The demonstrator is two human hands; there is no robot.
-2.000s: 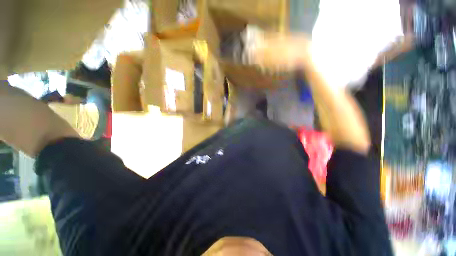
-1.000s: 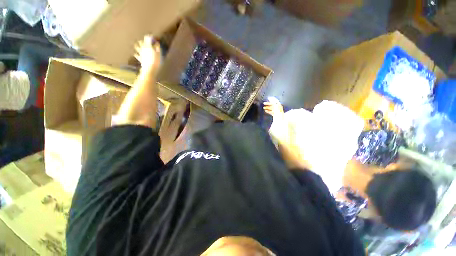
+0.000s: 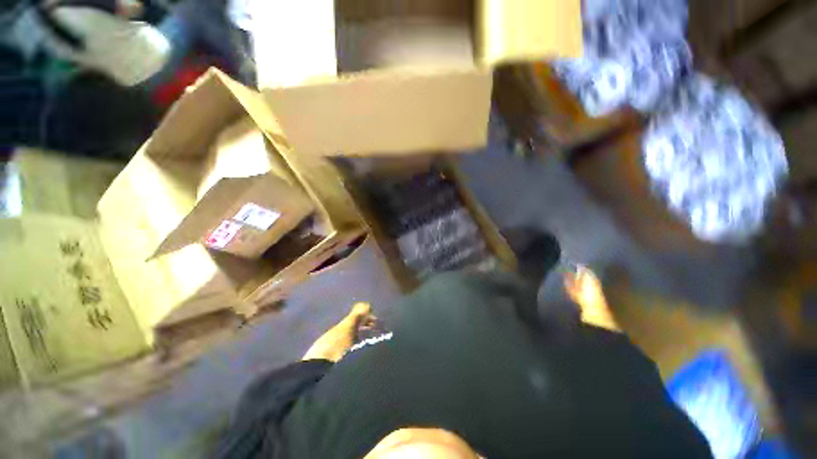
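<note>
A long open carton with rows of dark and grey packed goods stands low in front of my torso. My left hand is at its lower left, apart from it, fingers loosely bent, nothing seen in it. My right hand is to its right, blurred, fingers up and slightly apart, nothing seen in it. Another open brown carton overlaps the top of the packed one; neither hand touches it.
At left is a large open carton with raised flaps and a red-and-white label. A printed cardboard sheet lies beyond it. Clear-wrapped round bundles are at upper right, a blue bag at lower right.
The view has turned. Both arms have drawn in close to my torso. My left hand has come down from the upper carton it was at. The other person's head is out of view.
</note>
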